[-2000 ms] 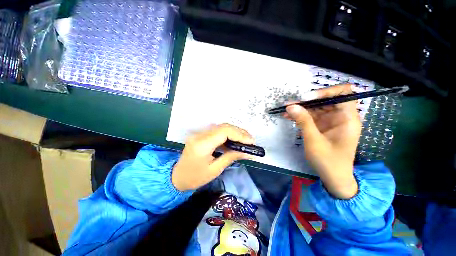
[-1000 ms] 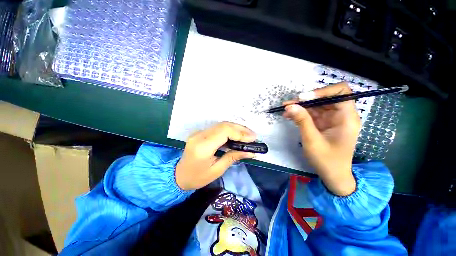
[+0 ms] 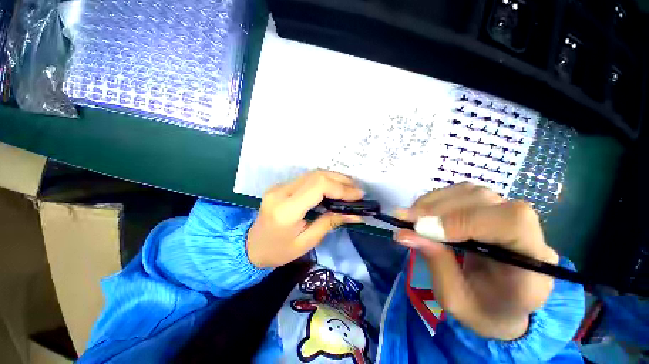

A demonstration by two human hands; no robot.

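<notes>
My left hand [image 3: 290,219] pinches a small glossy black housing [image 3: 351,207] between thumb and fingers, its narrow side facing up. My right hand [image 3: 478,252] holds a long thin black pen-like tool [image 3: 516,259] with a whitish band on one finger. The tool's tip meets the right end of the housing; whether it carries a tiny part cannot be told. Tiny grey specks [image 3: 398,138] lie scattered on the white paper [image 3: 313,92]. Small black parts [image 3: 484,135] stand in rows on a pale sheet at the paper's right.
A clear pocketed sheet [image 3: 544,167] lies at right. A large black tray [image 3: 427,35] with housings in its pockets spans the far side. Stacked clear blister trays [image 3: 160,64] and a crumpled plastic bag [image 3: 44,67] are at left. An open cardboard box [image 3: 85,249] is below the bench at left.
My right hand has moved down and toward me, bringing the tool tip from the specks to the housing. The rows of black parts are now uncovered. My left hand has stayed nearly still.
</notes>
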